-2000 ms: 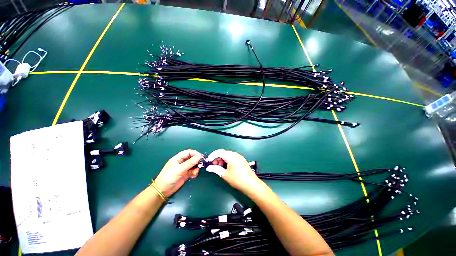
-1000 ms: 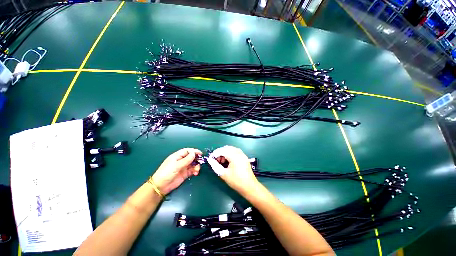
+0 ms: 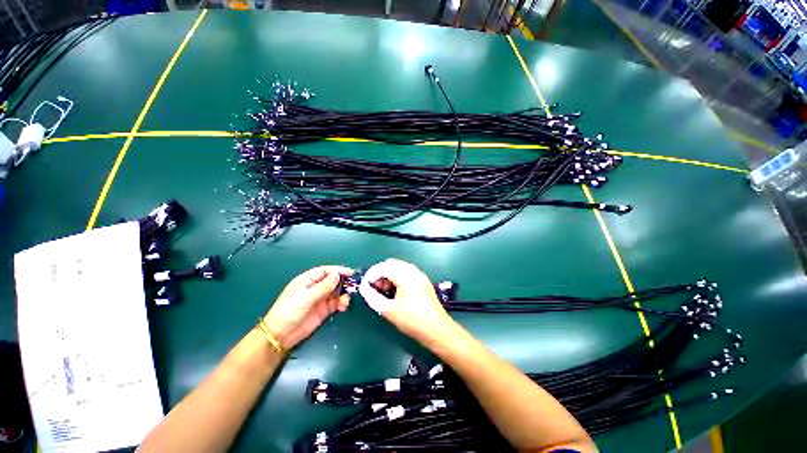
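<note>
My left hand (image 3: 310,305) and my right hand (image 3: 398,290) meet at the lower middle, fingertips pinching a small connector end (image 3: 352,283) with thin wires. White coverings show on my right fingers. The fingers hide most of the connector. A black harness (image 3: 531,305) runs right from beside my right hand to white-marked tips. More black harnesses (image 3: 611,385) lie below, partly under my right forearm. A drawing sheet (image 3: 88,336) lies at the left.
Bundles of black cables (image 3: 398,172) with splayed wire ends lie across the upper middle. Black plug housings (image 3: 164,265) sit beside the sheet. A white cord (image 3: 34,133) lies far left, more black cables (image 3: 53,44) at the upper left, a pale block (image 3: 772,166) at the right edge.
My fingertips have shifted slightly around the connector, and my right hand is now closer against my left fingertips. The camera view has shifted a little.
</note>
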